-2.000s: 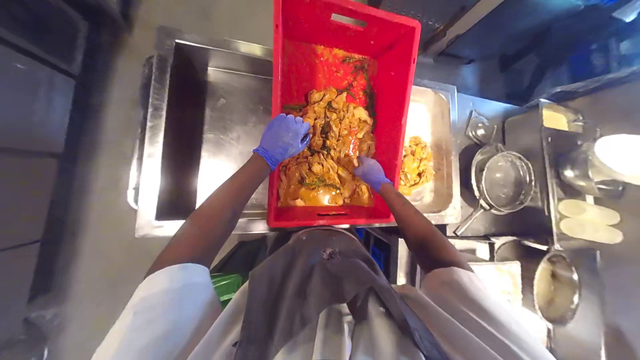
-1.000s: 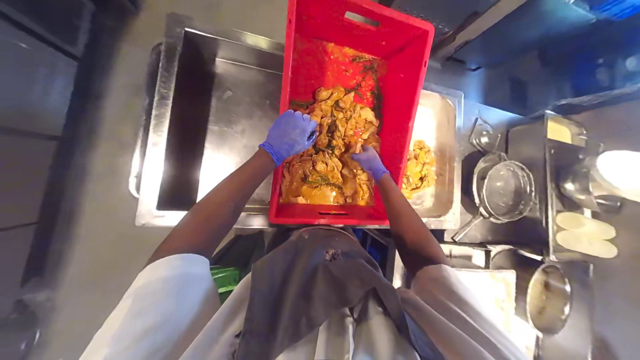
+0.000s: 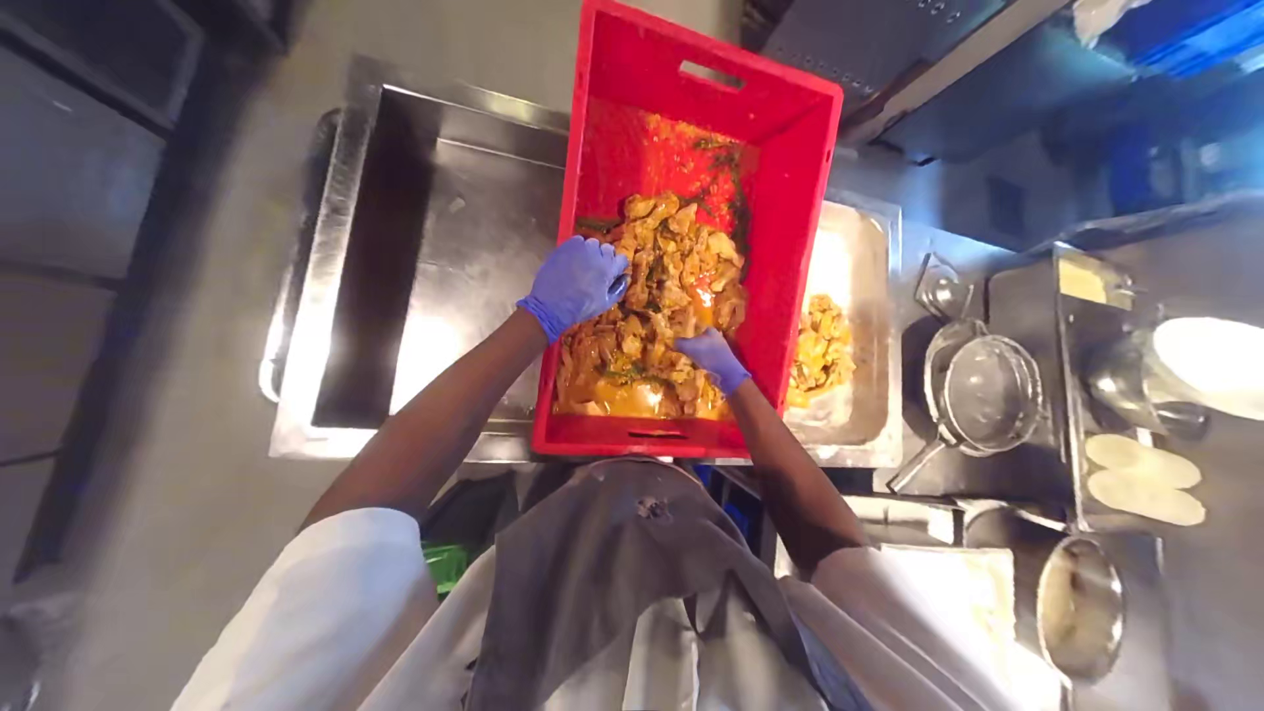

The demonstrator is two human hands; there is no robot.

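A red plastic crate stands tilted slightly clockwise across a steel sink unit, with sauce-coated meat pieces heaped in its near and middle part. Red sauce and green herb sprigs lie toward its far end. My left hand, in a blue-violet glove, is at the left edge of the heap with its fingers curled; whether it grips a piece is hidden. In a like glove, my right hand reaches into the meat at the near right, its fingertips partly out of sight among the pieces.
A deep steel basin lies left of the crate. To the right, a shallow steel pan holds more coated pieces. Further right are strainers, a round pan and a metal shelf edge. Below left shows a green item.
The crate has tilted further clockwise in view than two seconds ago. My right hand has moved up and left from the crate's near right side into the meat.
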